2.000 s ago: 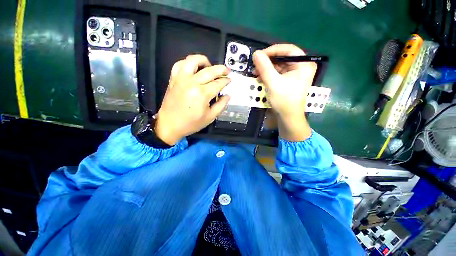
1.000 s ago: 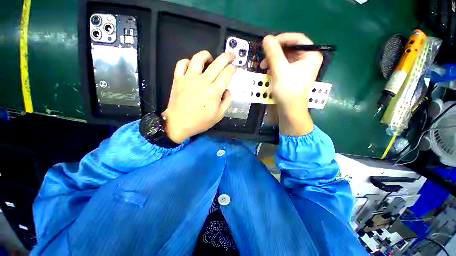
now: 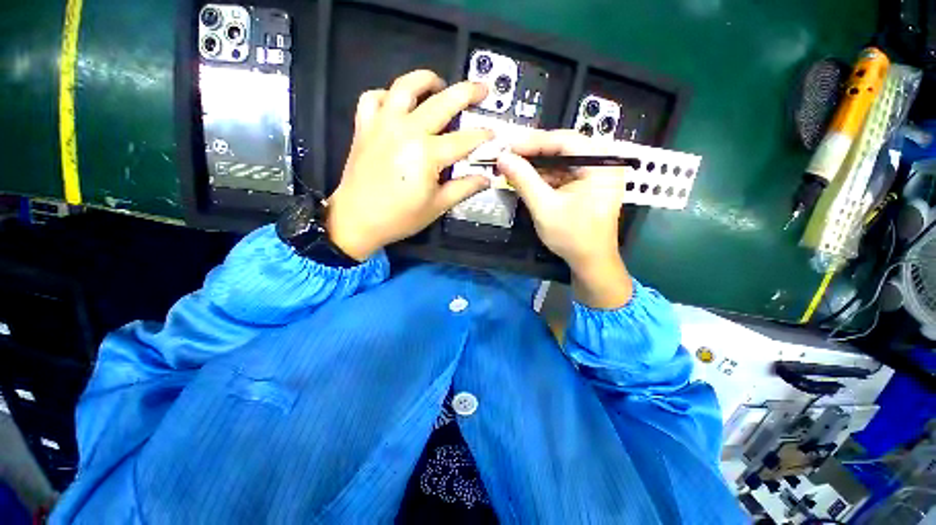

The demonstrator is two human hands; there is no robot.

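Observation:
A black four-slot tray (image 3: pixel 318 123) holds three phone back housings: one at the left (image 3: pixel 246 133), one in front of my hands (image 3: pixel 493 84) and one at the right (image 3: pixel 598 116), partly covered. A white adhesive strip with black dots (image 3: pixel 667 178) lies across the tray over the middle and right housings. My left hand (image 3: pixel 411 169) presses on the strip's left end with fingers spread, thumb and fingertips near the middle housing's camera block. My right hand (image 3: pixel 570 195) holds a thin black pen-like tool (image 3: pixel 585 161), its tip at the strip's left part beside my left fingertips.
An orange screwdriver-like tool (image 3: pixel 860 97) and a bagged pale bundle (image 3: pixel 872 154) lie at the right of the green mat (image 3: pixel 739 133). A fan (image 3: pixel 922 267) stands at the right edge. Yellow tape (image 3: pixel 70 103) marks the left. A white machine part (image 3: pixel 739 349) is at lower right.
My right hand has moved down and left from beside the camera block to the strip, uncovering the right housing's camera block. The whole view has shifted slightly.

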